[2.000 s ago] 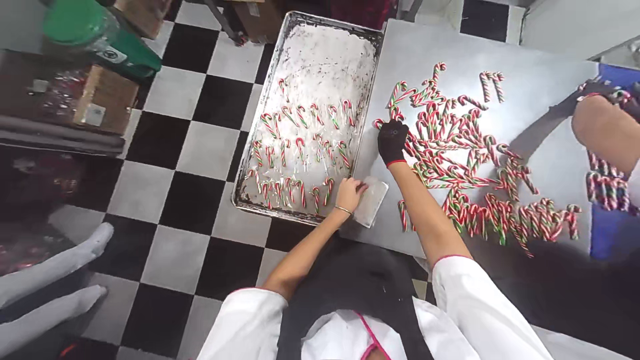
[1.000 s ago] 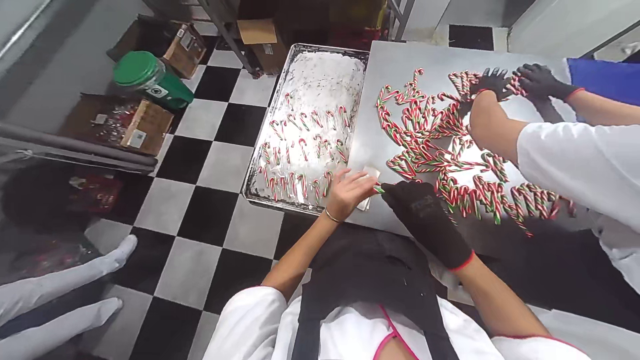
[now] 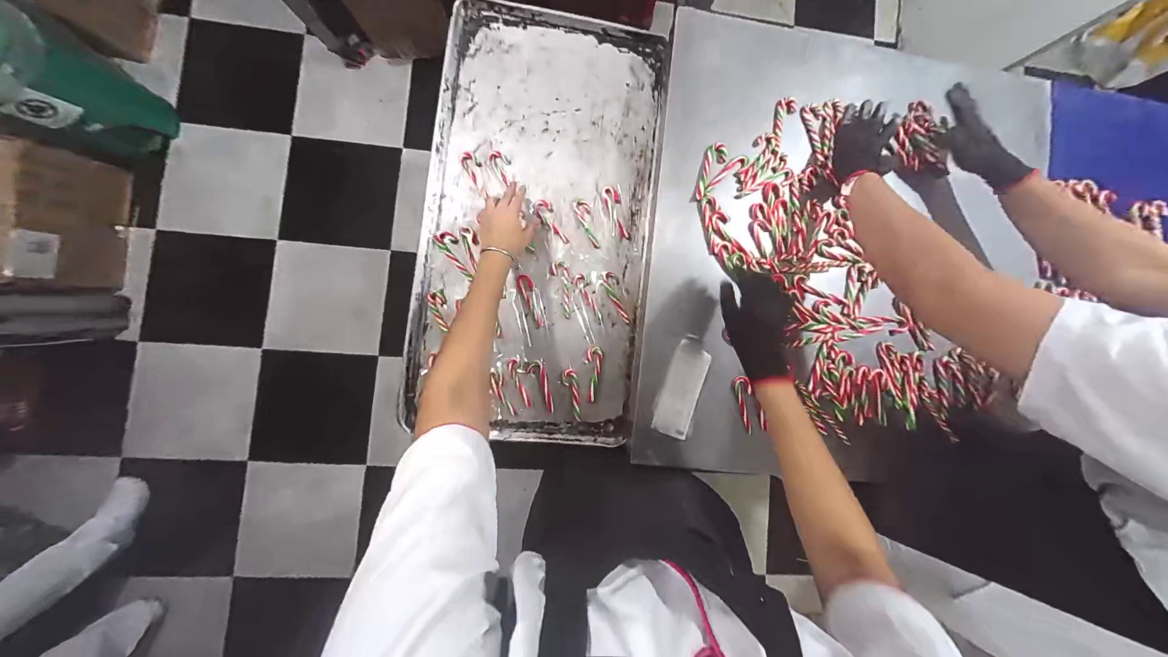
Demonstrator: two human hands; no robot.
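Over the metal sheet tray [image 3: 538,119], my bare left hand [image 3: 506,221] reaches down among rows of red, white and green candy canes [image 3: 536,301], several in clear sleeves. Whether its fingers hold a candy cane cannot be made out. My right hand [image 3: 759,319], in a black glove, rests at the left edge of a large pile of candy canes [image 3: 844,319] on the steel table; its fingertips touch or cover some canes. A stack of clear plastic sleeves [image 3: 682,388] lies on the table between the tray and my right hand.
A co-worker's two black-gloved hands [image 3: 862,141] gather candy canes at the table's far side. A blue mat [image 3: 1109,137] with more candy canes lies at the right. Cardboard boxes [image 3: 64,210] and a green bin [image 3: 82,91] stand at the left, over a checkered floor [image 3: 319,301].
My left hand has moved from beside the sleeves to farther up over the tray. My right hand has moved away from my left, to the pile. The co-worker's hands have spread apart.
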